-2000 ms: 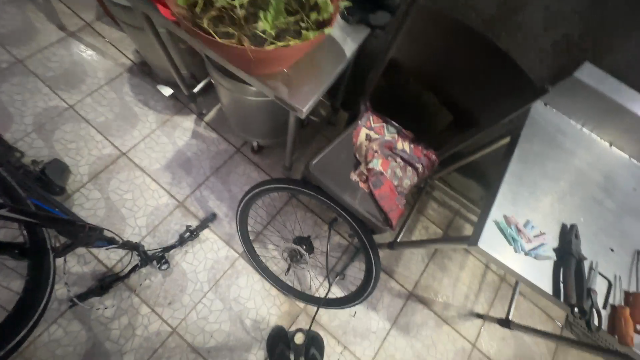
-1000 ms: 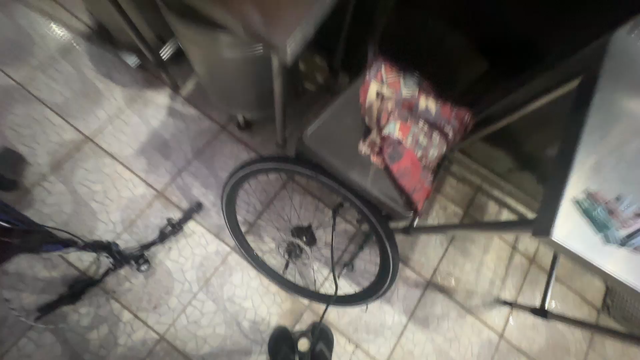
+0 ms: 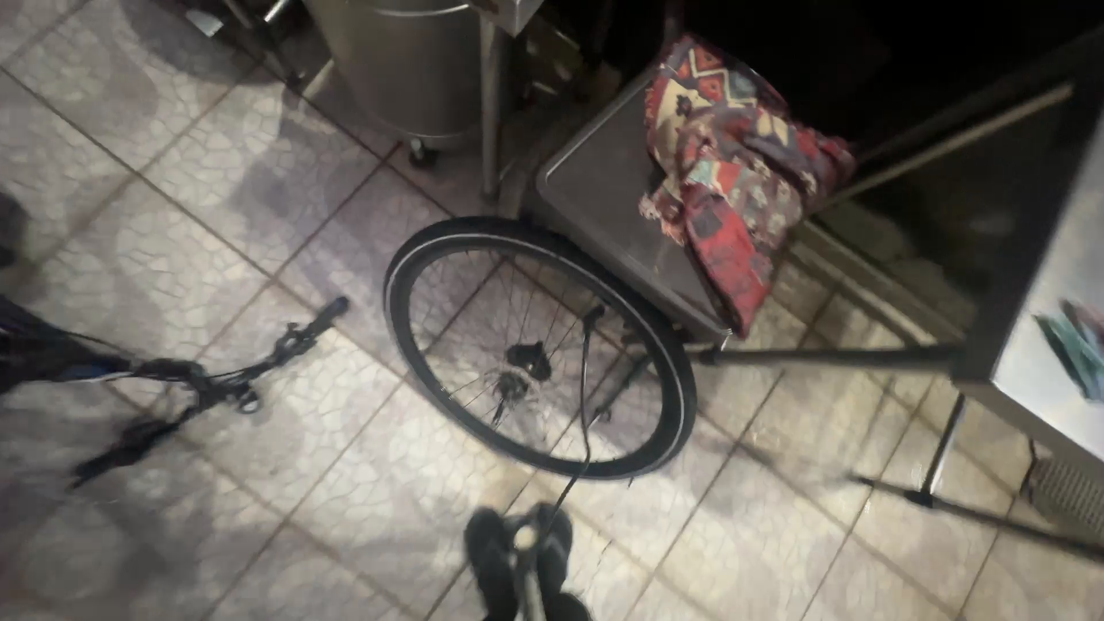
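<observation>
Neither of my hands shows in the head view. A bicycle wheel (image 3: pixel 681 392) with a black tyre leans by the front of a dark chair seat (image 3: pixel 595 181). A black hose (image 3: pixel 586 397) runs across the wheel down to what looks like a floor pump (image 3: pixel 526 543), which stands between two dark shoes (image 3: pixel 487 539). On the chair lies a patterned red cloth bag or cushion (image 3: pixel 733 198). The handlebar (image 3: pixel 216 392) of a bicycle is at the left, its frame cut off by the view's edge.
A metal bin on casters (image 3: pixel 414 78) stands beside a table leg (image 3: pixel 490 112) at the top. At the right is a metal table (image 3: pixel 1035 379) with small coloured packets (image 3: pixel 1069 354) on it. Dark metal bars (image 3: pixel 1018 522) run low over the tiled floor.
The view has shifted, so the potted plant and the hand tools on the table seen two seconds ago are out of it. The wheel still leans at the chair.
</observation>
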